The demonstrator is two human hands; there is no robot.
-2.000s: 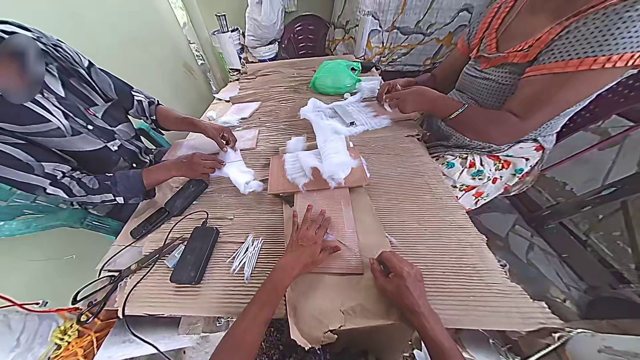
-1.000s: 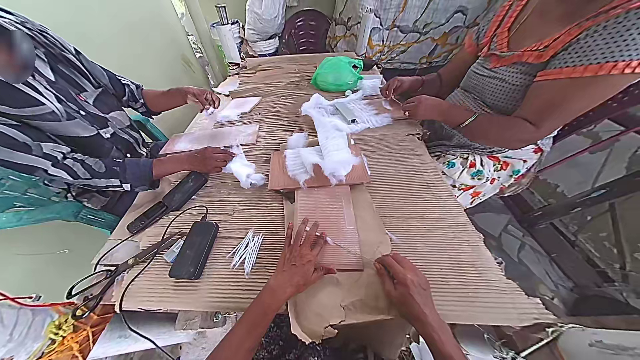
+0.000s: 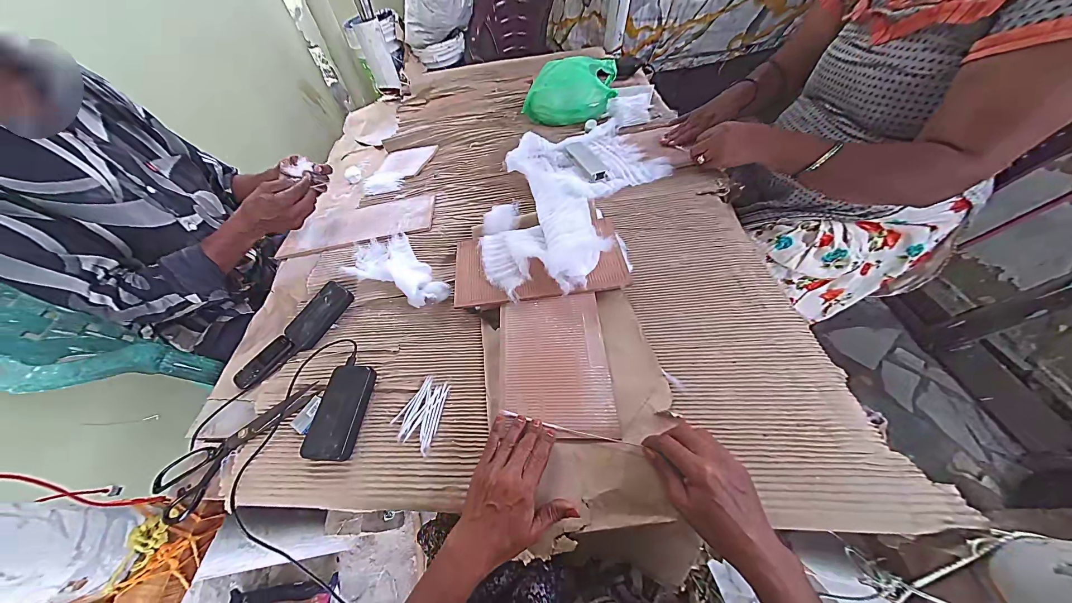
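A ribbed reddish-brown board (image 3: 554, 364) lies on brown paper in front of me. Across its near edge runs a thin stick with white cotton at its left end (image 3: 512, 414). My left hand (image 3: 512, 486) rests flat, fingertips on the stick and the board's near edge. The right end of the stick is between the fingers of my right hand (image 3: 703, 477). Beyond, white cotton wool (image 3: 561, 226) lies over a second ribbed board (image 3: 469, 276). Left of my board is a small pile of white sticks (image 3: 423, 412).
Scissors (image 3: 230, 448), a black corded device (image 3: 339, 412) and a black phone (image 3: 320, 314) lie at the left. One person at the left handles cotton over a board (image 3: 360, 224); another works at the right. A green plastic bag (image 3: 569, 90) stands at the far end.
My left hand has moved down the board to its near edge, and the stick now lies along that edge. The person at the left has lifted both hands off the board, holding cotton.
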